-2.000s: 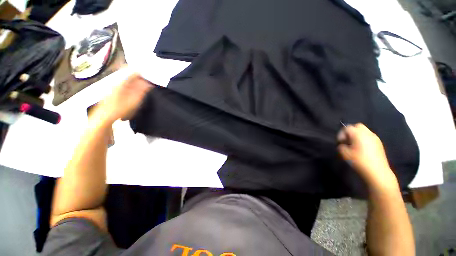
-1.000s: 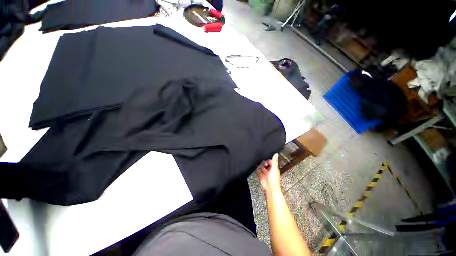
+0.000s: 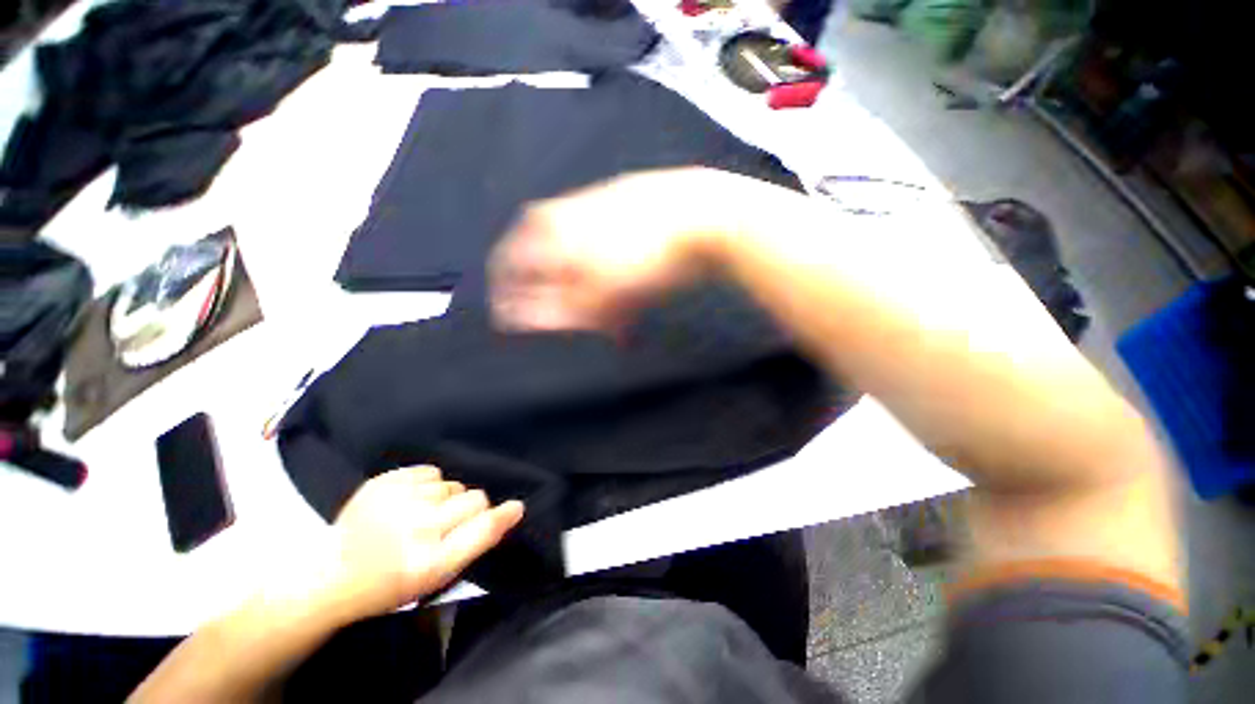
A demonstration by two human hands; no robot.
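A black cloth piece lies folded over on the white table near its front edge. My left hand rests on the cloth's near left corner, thumb and fingers over its edge. My right hand is blurred and lies over the upper part of the cloth, with the forearm reaching across from the right. Its fingers look curled, but whether they grip cloth or hold a needle is hidden by the blur. Flat stacked black pieces lie behind it.
A smartphone, small snips and a brown cloth with a round pale item are at left. Black garments lie further back. A thin loop and a round tray with red-handled items are at right.
The view has swung back left. My right hand has moved from the right table edge to over the cloth. My left hand is in view again, at the near corner. The cloth is more folded together.
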